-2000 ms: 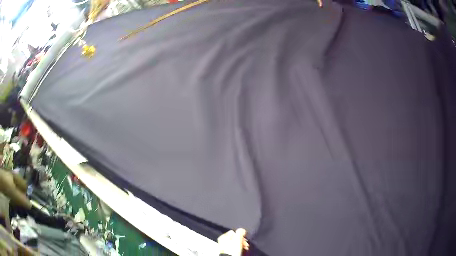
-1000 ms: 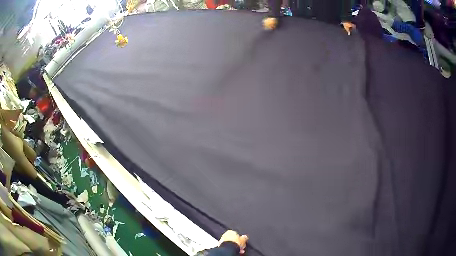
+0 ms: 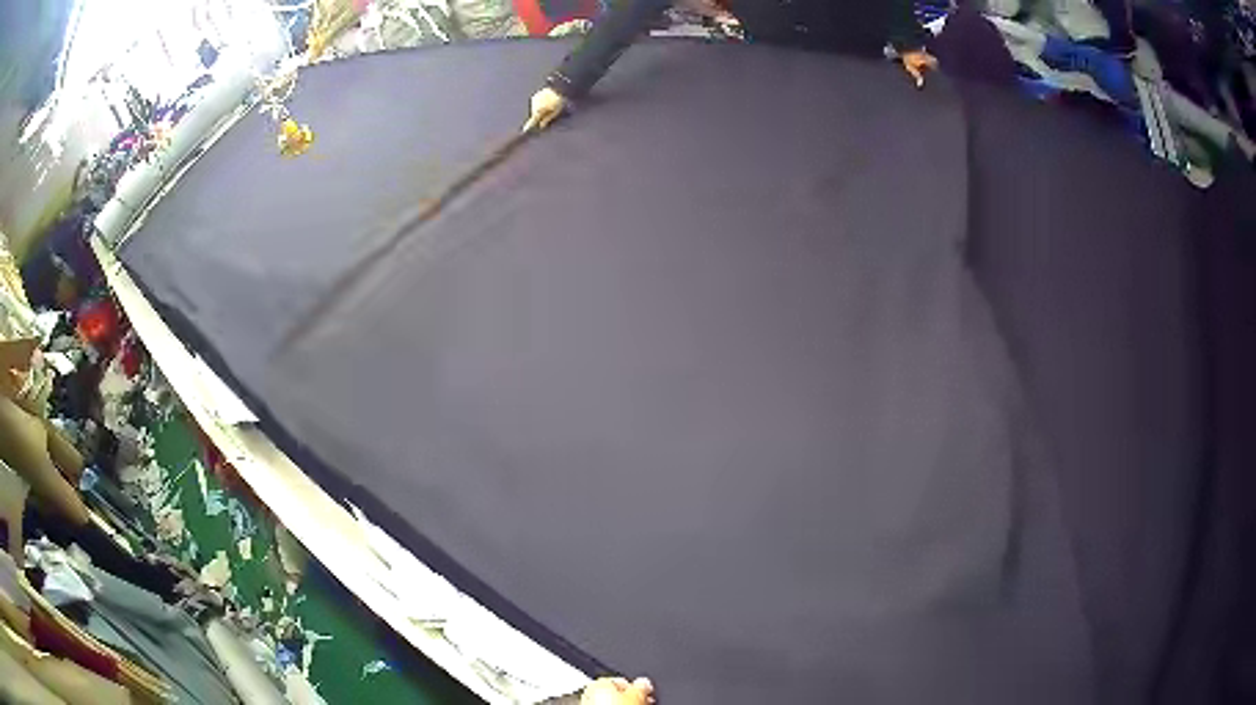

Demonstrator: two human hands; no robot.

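Note:
Wide dark fabric (image 3: 689, 344) covers the table, mostly flat, with a few soft folds towards the right. My left hand (image 3: 620, 691) is at the fabric's near edge at the bottom, partly cut off by the picture's edge; whether it grips the cloth cannot be told. My right hand is not in view. A person opposite holds a long thin wooden stick (image 3: 413, 218), blurred, which slants across the cloth towards the near left. That person's other hand (image 3: 915, 64) is at the far edge.
The pale table rim (image 3: 351, 551) runs from upper left to bottom centre. A yellow hanging device (image 3: 294, 137) shows at upper left, near a pale roll (image 3: 159, 172). Fabric scraps lie over the green floor (image 3: 338, 627). Metal tubes (image 3: 1160, 117) are at upper right.
The big folds seen earliest have flattened. The opposite person's arm has reached left and the stick now lies across the cloth. My left hand sits slightly lower in the picture.

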